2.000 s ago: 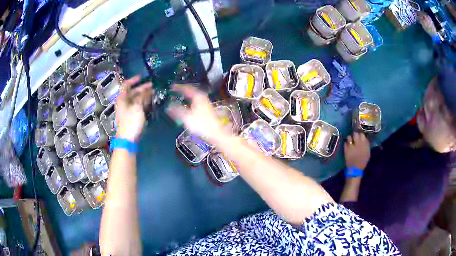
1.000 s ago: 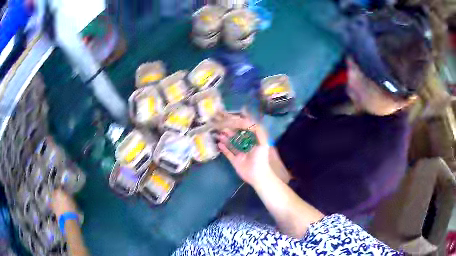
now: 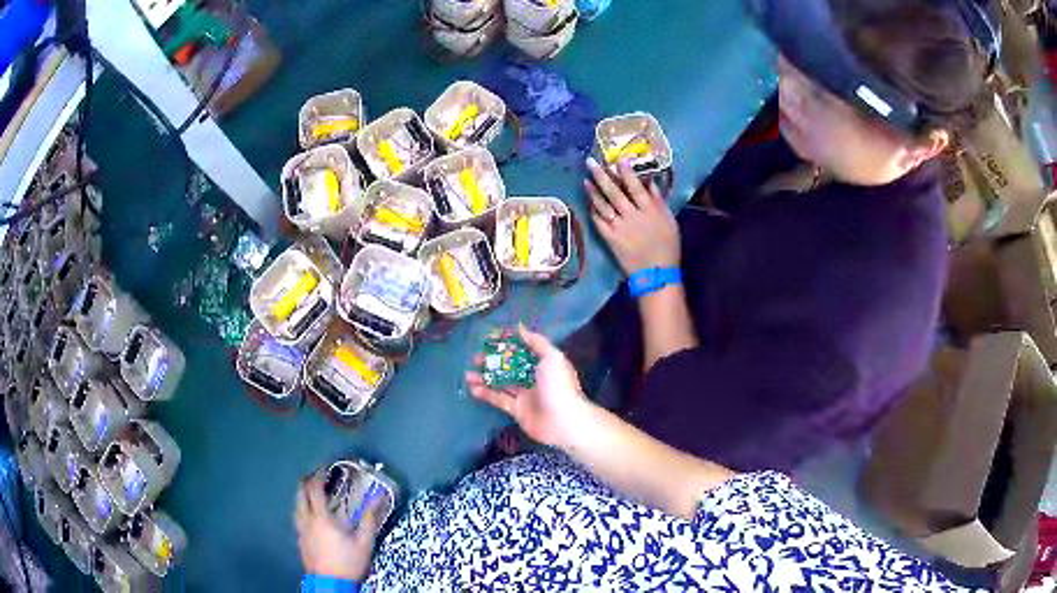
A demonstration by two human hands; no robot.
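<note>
My right hand [image 3: 545, 394] is palm up, right of the housing cluster, holding a small green circuit board [image 3: 508, 363] on its fingers. My left hand [image 3: 330, 527] grips the side of an off-white housing [image 3: 362, 496] with a blue-purple cell inside, low in the picture near the table's front edge. My right hand is up and to the right of that housing, apart from it. Both wrists' hands are visible; the left wrist has a blue band.
A cluster of housings [image 3: 461, 185], most with yellow parts, stands mid-table. Rows of housings [image 3: 99, 405] fill the left. Green boards [image 3: 214, 290] lie between them. A seated person [image 3: 800, 301] at right touches another housing [image 3: 634, 145]. Blue-purple pieces [image 3: 545, 99] lie behind.
The view has turned right. My hands left the loose boards; my right hand now holds a board. My left hand has brought a housing from the left rows to the front.
</note>
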